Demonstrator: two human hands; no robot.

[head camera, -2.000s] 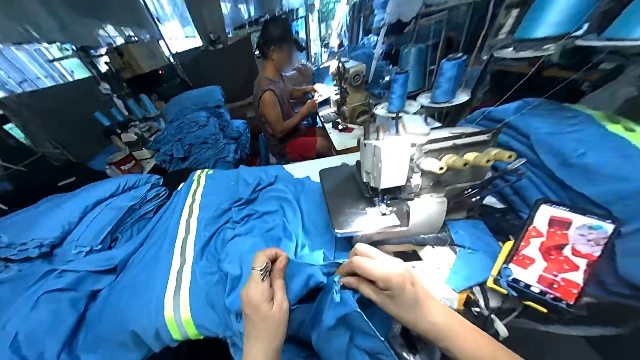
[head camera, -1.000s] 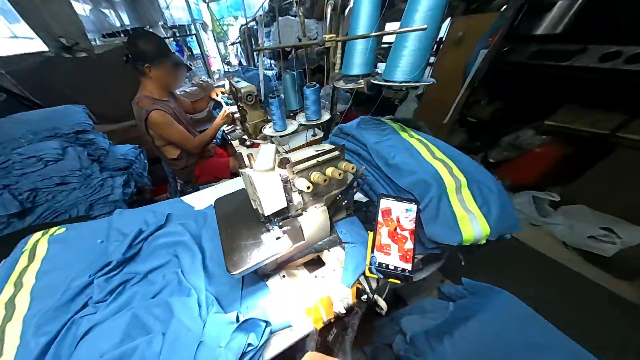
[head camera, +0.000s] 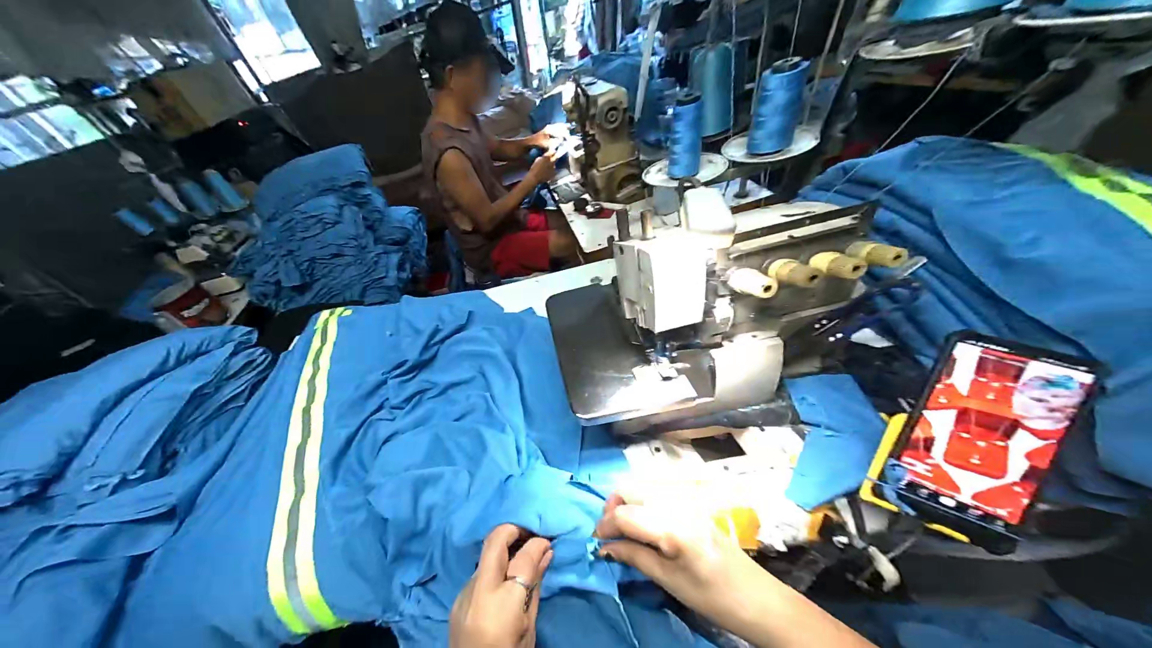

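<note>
A blue fabric garment [head camera: 450, 405] with a yellow and grey reflective stripe [head camera: 306, 477] spreads across the table on the left and centre. At the bottom centre my left hand [head camera: 504, 585], wearing a ring, pinches its cloth between thumb and fingers. Just to the right, my right hand [head camera: 666, 540] pinches the edge of the same cloth, and a small gap lies between the hands. Beyond them stands an overlock sewing machine [head camera: 666, 288] with its lit metal plate [head camera: 603, 360]; the cloth lies near the plate's left edge, and no fabric shows under the needle.
A phone [head camera: 981, 432] with a lit screen leans at the right, near a blue scrap [head camera: 832, 432]. Behind are thread cones [head camera: 778, 108] and piled blue garments [head camera: 990, 234]. A co-worker [head camera: 477, 171] sits at another sewing machine [head camera: 603, 135]; folded cloth [head camera: 333, 225] is stacked further left.
The view swung right and then back left. Both hands hold the cloth now, as they did two seconds ago; one second ago they were almost wholly out of view.
</note>
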